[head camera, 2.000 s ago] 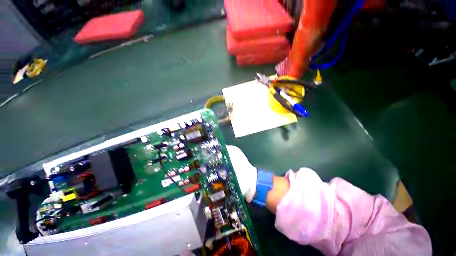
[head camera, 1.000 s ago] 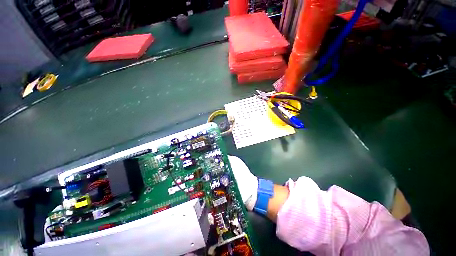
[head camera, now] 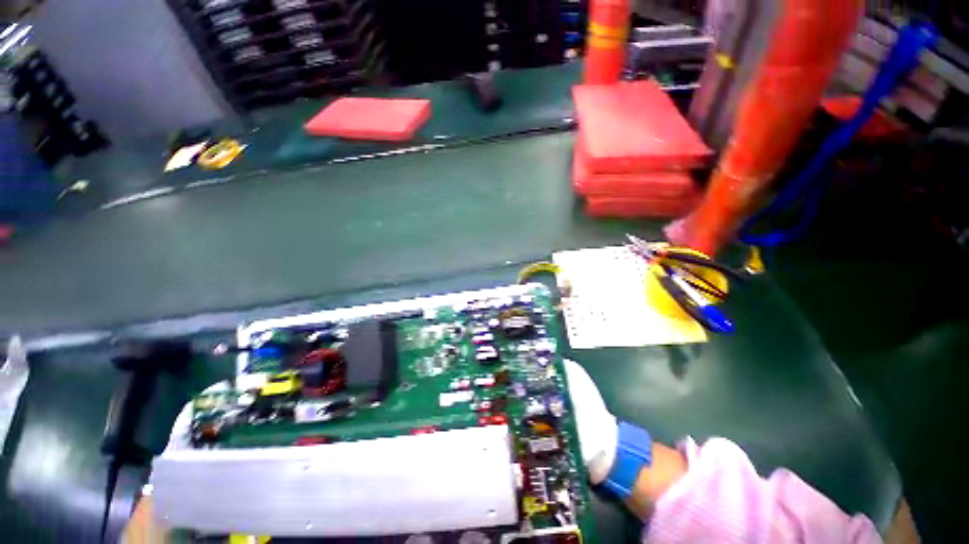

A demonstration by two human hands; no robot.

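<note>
The green power supply board point(head camera: 425, 393) is held component side up in front of me, its lower edge cut off by the picture. A long silver heatsink point(head camera: 340, 483) crosses it, with a black block point(head camera: 370, 361) behind. My right hand point(head camera: 593, 420), in a white glove with a blue wrist band point(head camera: 629, 459), grips the board's right edge; its fingers are mostly hidden. My left hand point(head camera: 181, 430), also white-gloved, is at the board's left edge, small and largely hidden behind it.
A black barcode scanner point(head camera: 130, 404) lies left of the board. Beyond the right edge are a label sheet point(head camera: 611, 303), a yellow holder point(head camera: 680, 298) with side cutters point(head camera: 691, 266), stacked red foam pads point(head camera: 638, 149) and a red-wrapped post point(head camera: 776, 117). Another foam pad point(head camera: 369, 118) lies across the bench.
The view has turned left, so the scene sits further right and lower. The board appears more level, and my left hand now shows at its left edge. My right hand keeps its hold.
</note>
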